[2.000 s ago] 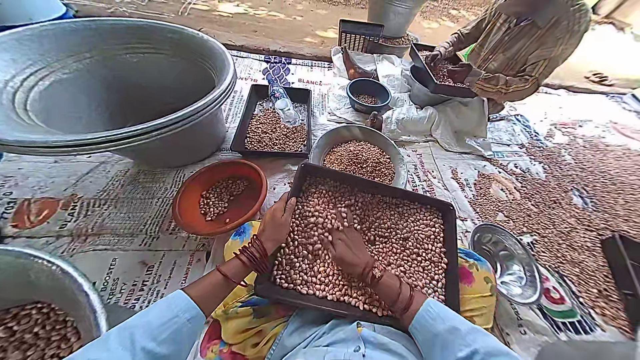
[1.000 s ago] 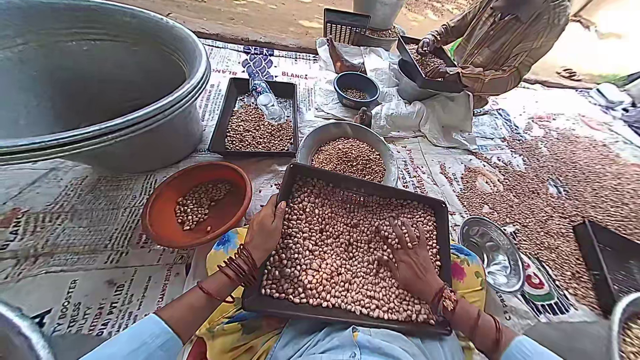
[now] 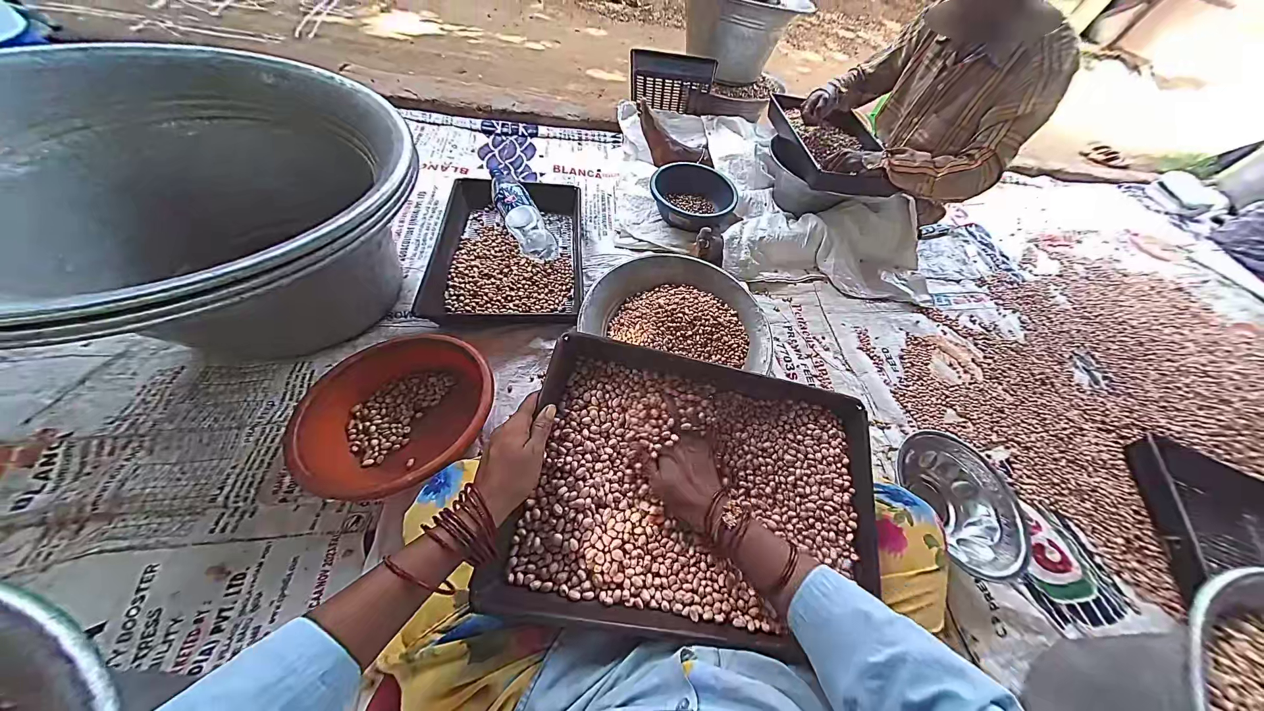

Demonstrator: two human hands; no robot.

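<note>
A black plastic tray [image 3: 864, 513] full of brown nuts or seeds [image 3: 612, 533] rests tilted on my lap. My left hand [image 3: 518, 449] grips its left rim, thumb on top. In the middle of the tray my right hand [image 3: 686, 479] touches the nuts, its fingers bent down among them; whether they hold any is hidden. Just beyond the tray stands a metal basin [image 3: 755, 321] with more nuts. An orange bowl [image 3: 326, 434] holding a small heap lies left of my left hand.
Large stacked metal tubs [image 3: 296, 306] stand at left. Beyond are a second black tray [image 3: 434, 267] with a plastic bottle [image 3: 523, 217], a blue bowl [image 3: 696, 178], and a person [image 3: 968, 109] holding another tray. At right are a steel bowl [image 3: 958, 504] and spread nuts [image 3: 1116, 365].
My right hand has moved left from the tray's right part to its middle, and its spread fingers are now bent into the nuts. My left hand still holds the left rim.
</note>
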